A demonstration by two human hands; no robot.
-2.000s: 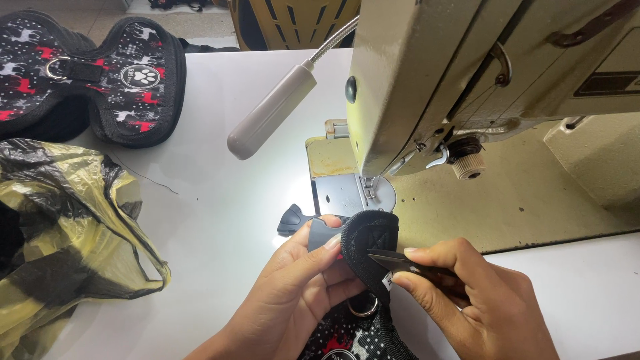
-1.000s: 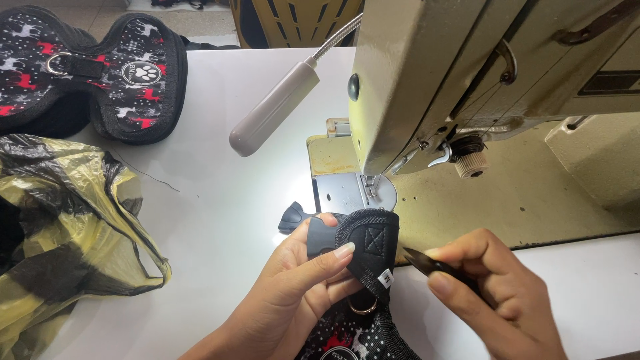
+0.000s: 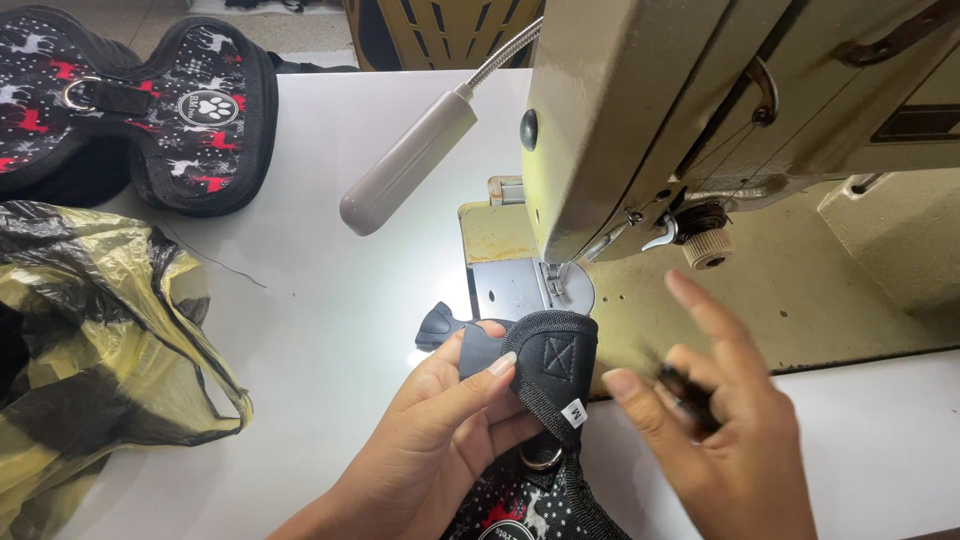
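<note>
My left hand [image 3: 457, 420] grips a black pet harness [image 3: 551, 360] by its padded end, near the machine's needle. That end shows a boxed X stitch and a small white size tag [image 3: 574, 413]; a metal D-ring [image 3: 541, 459] and reindeer-print fabric lie below. A dark plastic side-release buckle [image 3: 437, 326] sticks out beyond my left fingers. To the right, apart from the harness, my right hand [image 3: 720, 420] holds a small dark tool, blurred, perhaps thread snips, in its curled fingers, with the index finger and thumb extended. The presser foot [image 3: 553, 279] has no fabric beneath it.
The sewing machine head [image 3: 600, 112] rises at the upper right over its bed [image 3: 750, 300]. A gooseneck lamp [image 3: 409, 161] reaches over the white table [image 3: 322, 300]. Stacked printed harnesses [image 3: 202, 112] lie upper left, above a yellow and black plastic bag [image 3: 90, 337]. A loose thread lies beside them.
My right hand has moved right, off the harness, and its index finger and thumb have spread away from the dark tool. The harness end has turned, so its X stitching and white tag now show.
</note>
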